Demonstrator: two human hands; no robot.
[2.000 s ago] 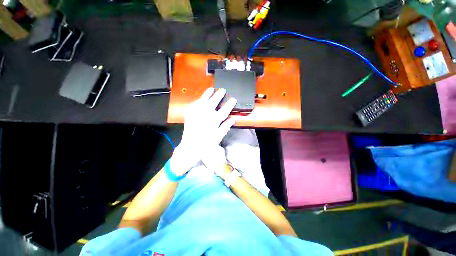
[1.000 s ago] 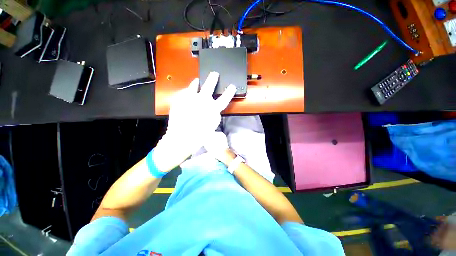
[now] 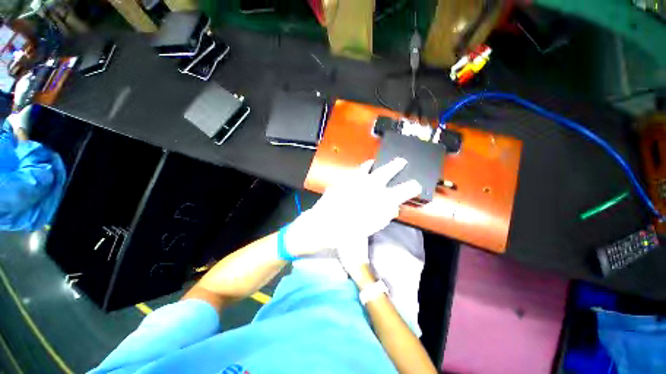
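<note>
A flat black set-top box (image 3: 415,155) sits on the orange-brown test fixture (image 3: 482,197), its far edge against the connector row (image 3: 418,130). My left hand (image 3: 358,201), in a white glove with a blue wristband, has its fingers spread over the box's near left part and holds it on the board. My right hand (image 3: 354,252), also gloved in white, is low in front of my body, partly behind my left hand. Its fingers are hidden.
Other set-top boxes (image 3: 296,118) lie left of the fixture. A blue cable (image 3: 555,113) curves right. A green stick (image 3: 605,207) and a remote control (image 3: 629,250) lie at right. A pink panel (image 3: 504,314) is below the bench edge. Part of another person (image 3: 29,175) shows at far left.
The camera view has turned left and tilted, so the bench appears shifted and slanted, and a person has come into view at left. My left hand stays on the box.
</note>
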